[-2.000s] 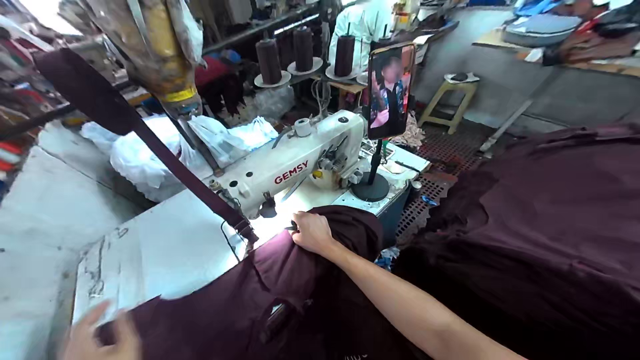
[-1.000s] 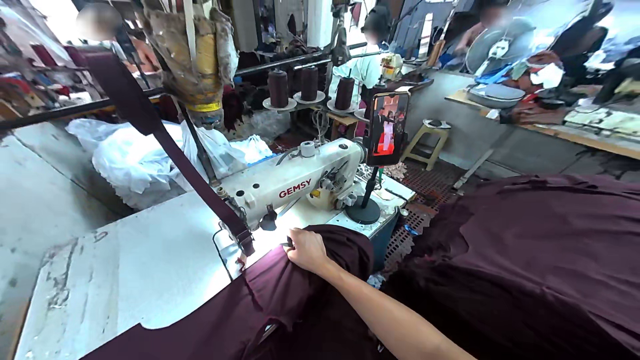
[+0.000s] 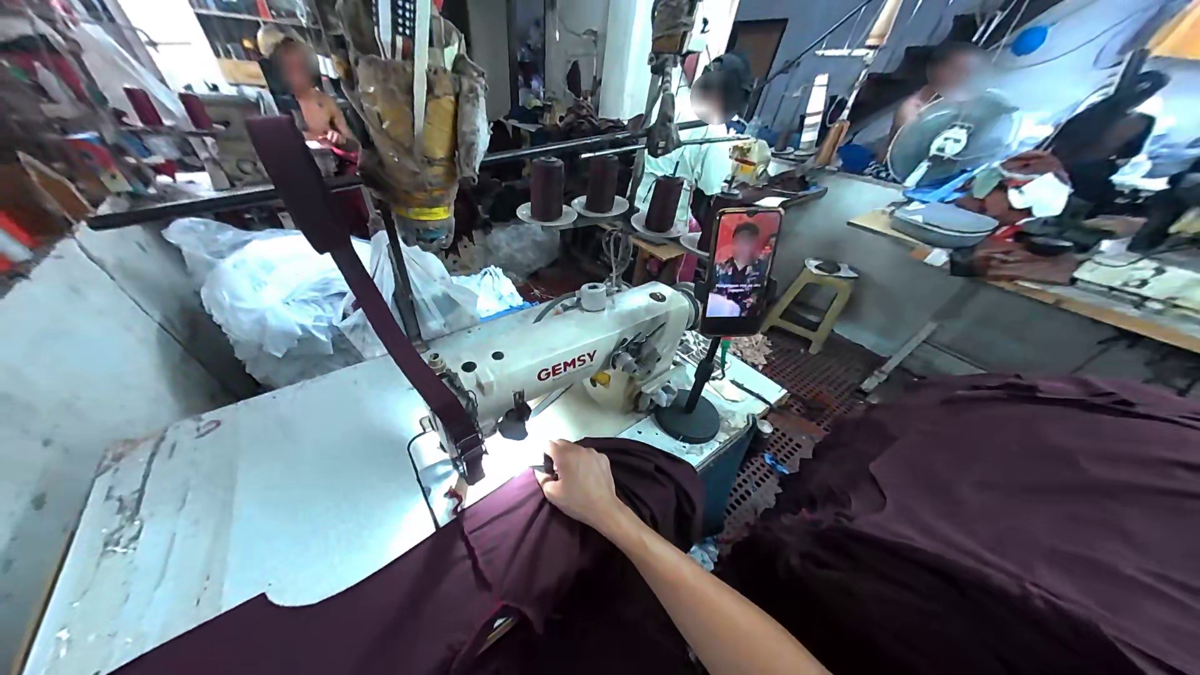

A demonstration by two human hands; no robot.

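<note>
My right hand [image 3: 579,480] grips the edge of a dark maroon fabric piece [image 3: 525,548] just right of the needle area of a white Gemsy sewing machine [image 3: 562,356]. A small dark object shows at its fingertips; I cannot tell what it is. The fabric spreads over the front of the white table and hangs down in folds at the right. A maroon fabric strip [image 3: 375,300] runs down from a support into the front of the machine head. My left hand is out of view.
A phone [image 3: 741,272] stands on a round-based holder right of the machine. Thread cones [image 3: 547,190] and white plastic bags [image 3: 281,291] are behind. A maroon fabric pile [image 3: 1022,506] lies at the right, a stool [image 3: 811,300] beyond. Several people [image 3: 309,98] sit in the background.
My left hand, seen at the lower left two seconds ago, has left the view. My right hand stays on the fabric by the machine. The view has tilted up.
</note>
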